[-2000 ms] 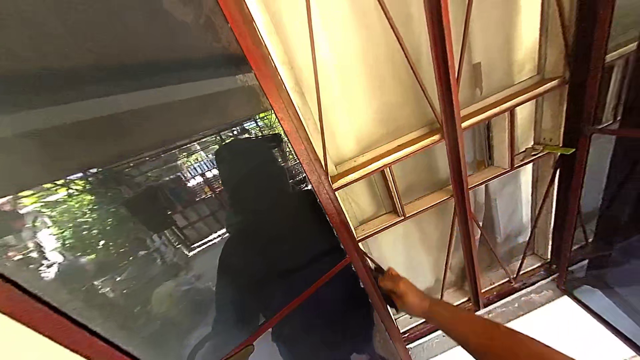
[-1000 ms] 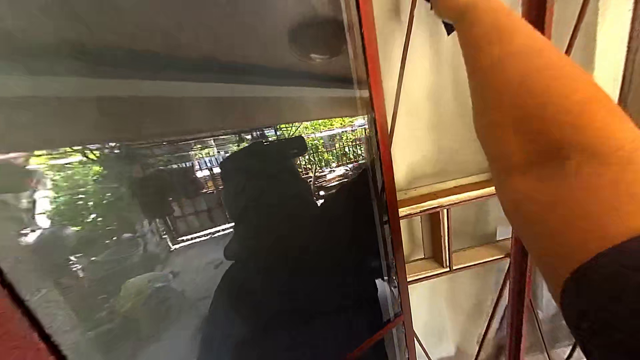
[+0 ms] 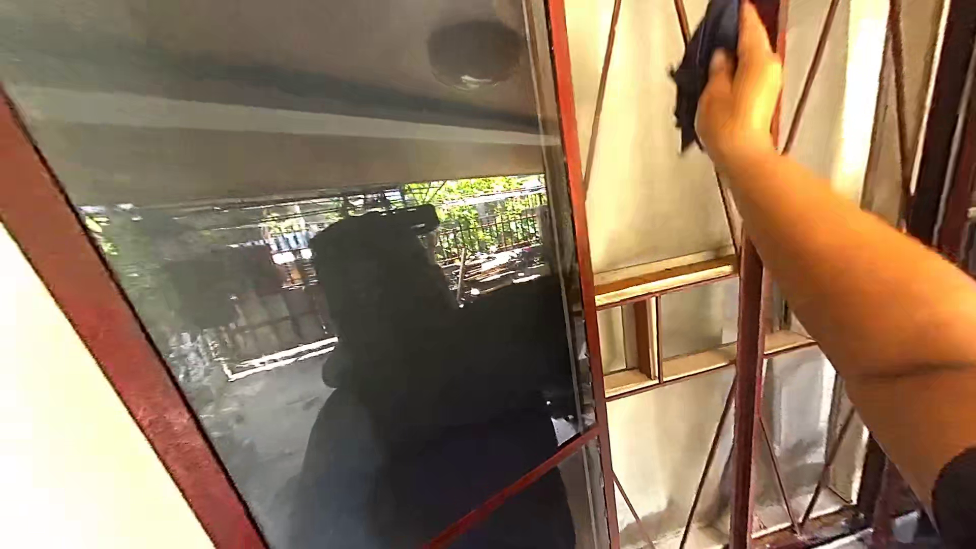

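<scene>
My right hand is raised at the upper right, gripping a dark cloth whose ragged edge hangs down on its left side. Hand and cloth are at a red-painted upright metal bar, and they cover its upper part. Left of them stands a dark glass pane in a red metal frame. The glass mirrors a dark figure, greenery and a fence. My left hand is not in view.
Behind the bar are pale panels, thin diagonal rods and a small framed ledge. A thick red frame member slants down the left side, beside a bright pale wall. Dark uprights stand at the far right.
My right hand has moved from low beside the glass frame to high up on the right, and more of the dark cloth now shows. The view has turned noticeably.
</scene>
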